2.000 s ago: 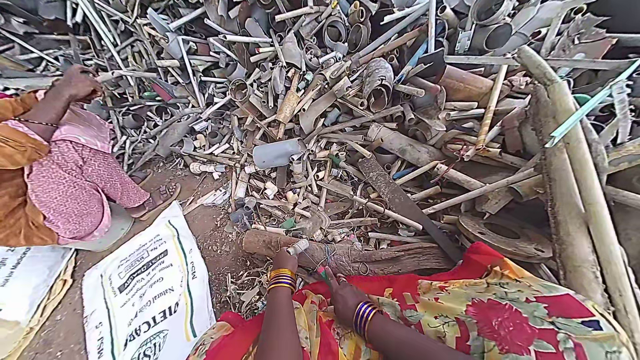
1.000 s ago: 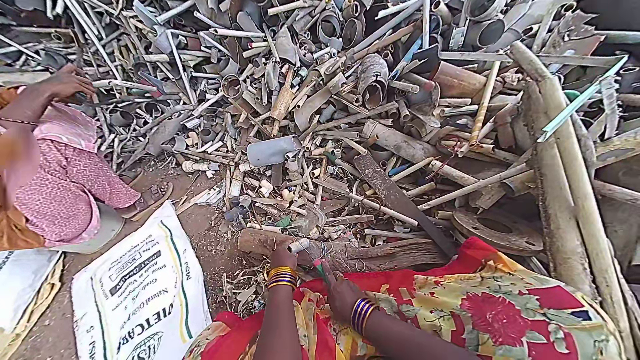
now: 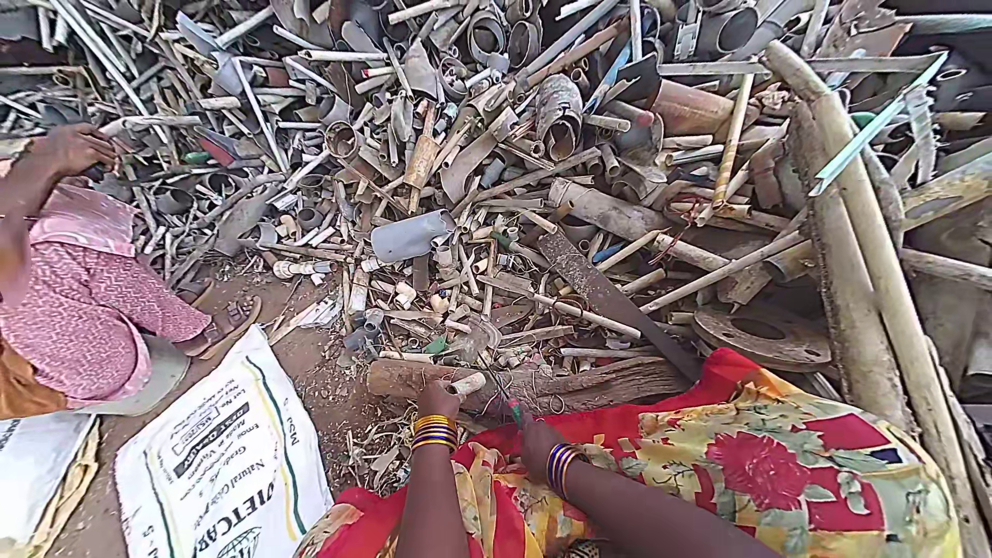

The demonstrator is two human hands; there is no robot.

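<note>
My left hand (image 3: 439,398), with yellow and blue bangles at the wrist, grips a short whitish plastic pipe piece (image 3: 468,384) over a wooden log (image 3: 573,386). Just to the right, my right hand (image 3: 536,449) is closed on a tool with a red and green handle (image 3: 516,411). The tool's far end reaches over the log, and its kind is hard to tell. Behind the log lie small pipe scraps and a grey plastic pipe piece (image 3: 411,235).
A large heap of broken pipes (image 3: 496,101) spreads beyond the log. Long pipes (image 3: 868,232) lean at the right. A printed white sack (image 3: 225,457) lies at the left near a seated person (image 3: 77,310). A long flat dark strip (image 3: 612,298) slants to the log.
The co-worker's hand at the left has shifted slightly. My hands stay at the log with the pipe piece and the tool.
</note>
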